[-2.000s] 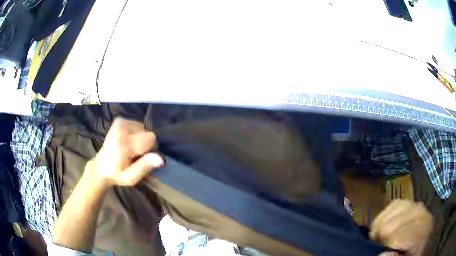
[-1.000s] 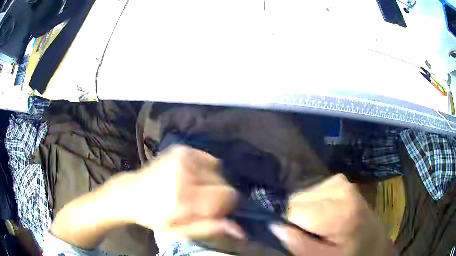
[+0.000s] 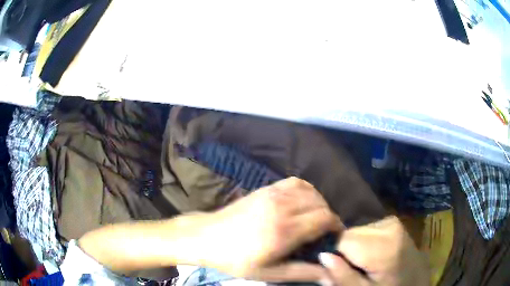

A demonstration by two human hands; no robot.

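Note:
A brown garment (image 3: 196,179) lies over the lap below the table edge. Part of its dark band (image 3: 316,248) shows between my hands, mostly hidden by the fingers. My left hand (image 3: 285,223) is closed on the dark band, its forearm crossing the lap from the left. My right hand (image 3: 374,254) grips the band just right of my left hand, near the bottom edge; the hands touch or nearly touch. A blurred blue-grey striped or checked cloth part (image 3: 237,165) shows above my left hand.
The white table (image 3: 223,56) spans the top, with a blurred ruler tape (image 3: 386,131) along its edge. Snips (image 3: 495,106) lie at its right. Plaid cloth hangs at left (image 3: 31,184) and right (image 3: 486,195). A carton (image 3: 439,240) stands below right.
From being spread apart, my hands have come together, the left moving right across the lap. The long stretched band is now bunched between them. The striped cloth part has come into view.

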